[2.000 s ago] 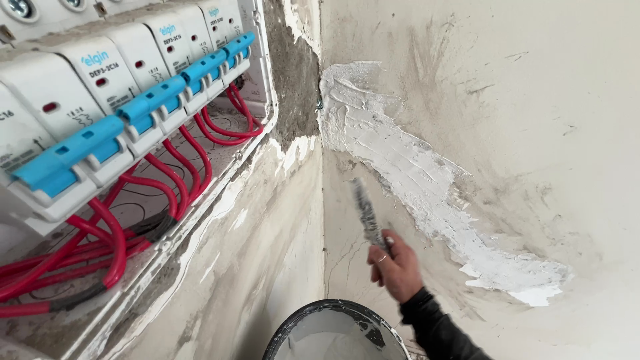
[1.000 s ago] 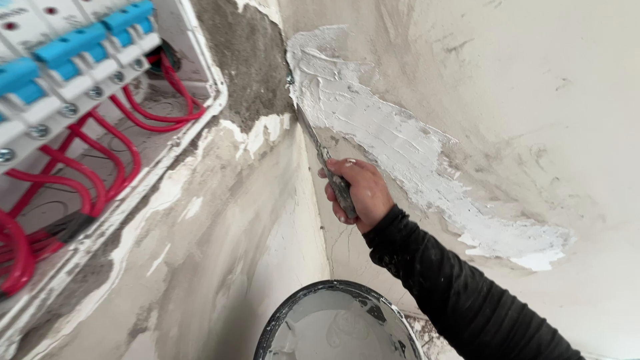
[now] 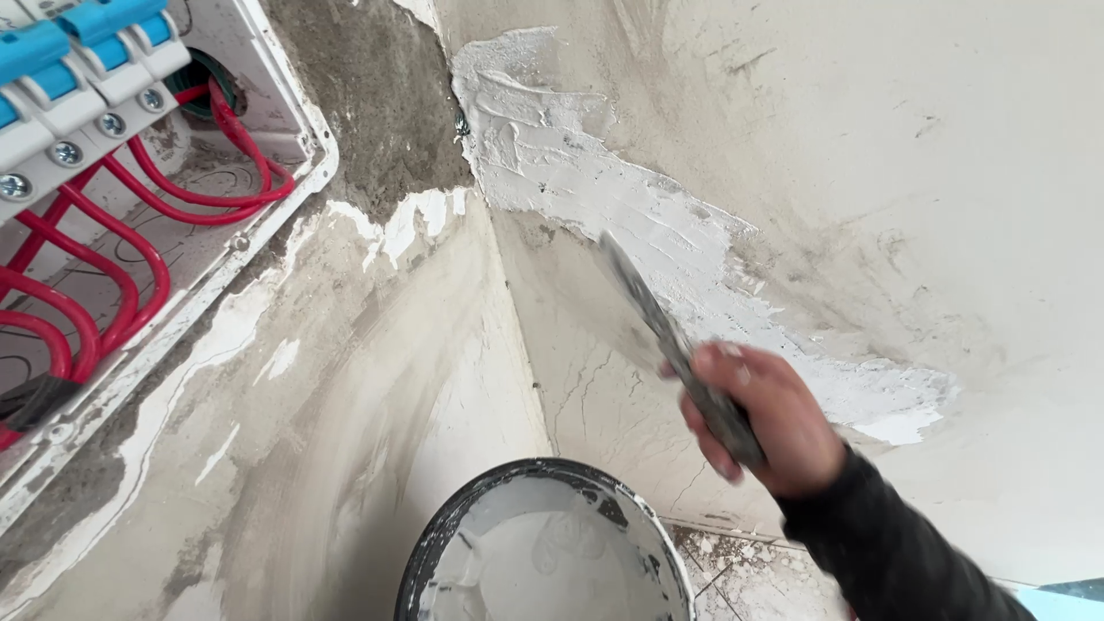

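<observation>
My right hand (image 3: 759, 414), in a black sleeve, grips the handle of a putty knife (image 3: 655, 319). Its blade points up and left, in front of the lower edge of a wet white plaster patch (image 3: 604, 190) on the right wall; whether it touches the wall I cannot tell. The patch runs from the wall corner down to the right. Below the hand, at the bottom centre, is a round black-rimmed bucket (image 3: 552, 466) holding pale filler (image 3: 561, 552). My left hand is out of view.
At the left, an electrical box (image 3: 285, 95) holds circuit breakers (image 3: 95, 78) and looped red wires (image 3: 138, 250). Bare rough mortar (image 3: 379, 103) lies between the box and the corner. A speckled floor (image 3: 750, 569) shows at the lower right.
One second ago the putty knife's tip was near the corner by the top of the patch; my right hand has since moved it away, down and right. The view has shifted somewhat.
</observation>
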